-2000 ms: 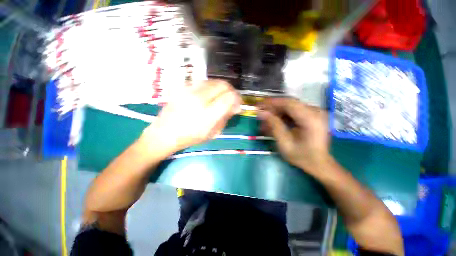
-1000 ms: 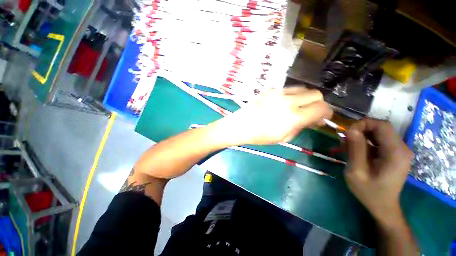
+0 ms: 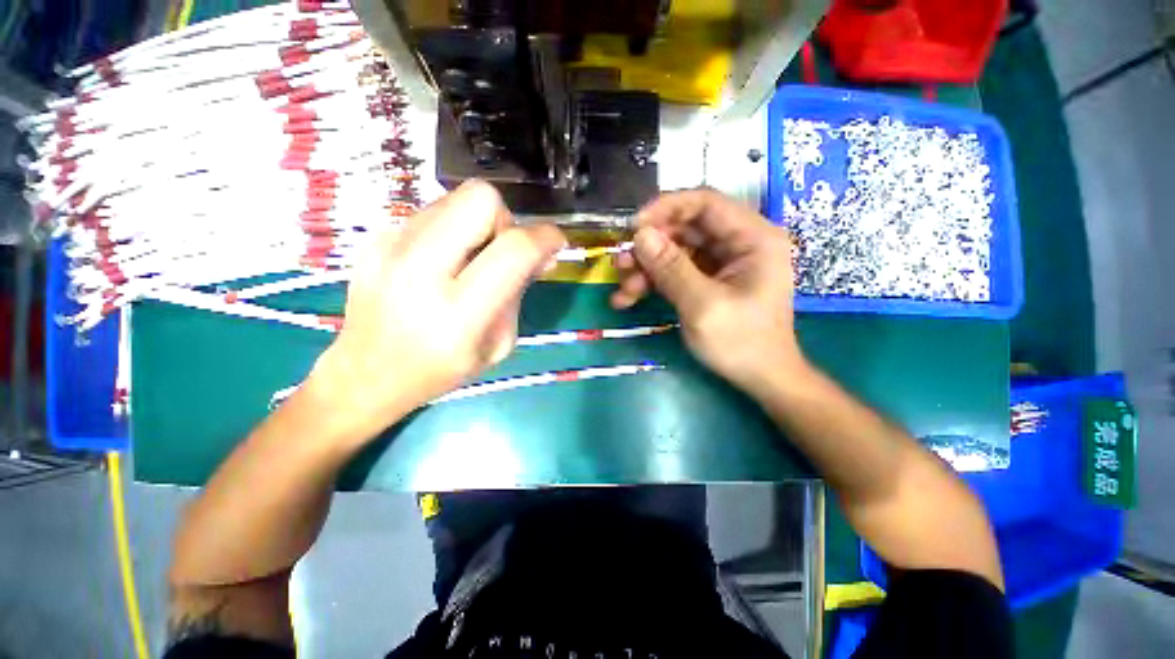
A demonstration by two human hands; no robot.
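Note:
My left hand (image 3: 445, 290) grips a white wire lead (image 3: 573, 255) near its end, just in front of the crimping press (image 3: 548, 142). My right hand (image 3: 715, 277) pinches something tiny and silver at the lead's tip, probably a ring terminal; the fingertips partly hide it. A yellow strip (image 3: 595, 273) lies behind and below the lead. Two more leads with red bands lie on the green bench (image 3: 722, 431), and my left forearm and hand cover part of them.
A pile of white leads with red bands (image 3: 193, 167) is at the left. A blue tray of silver terminals (image 3: 1012, 219) is at the right, a red bin (image 3: 902, 39) behind it. A deeper blue box (image 3: 1063, 515) with a green label is lower right.
The view has swung back level and is sharper than before. Both hands still meet at the lead's end in front of the press; the two loose leads still lie on the bench.

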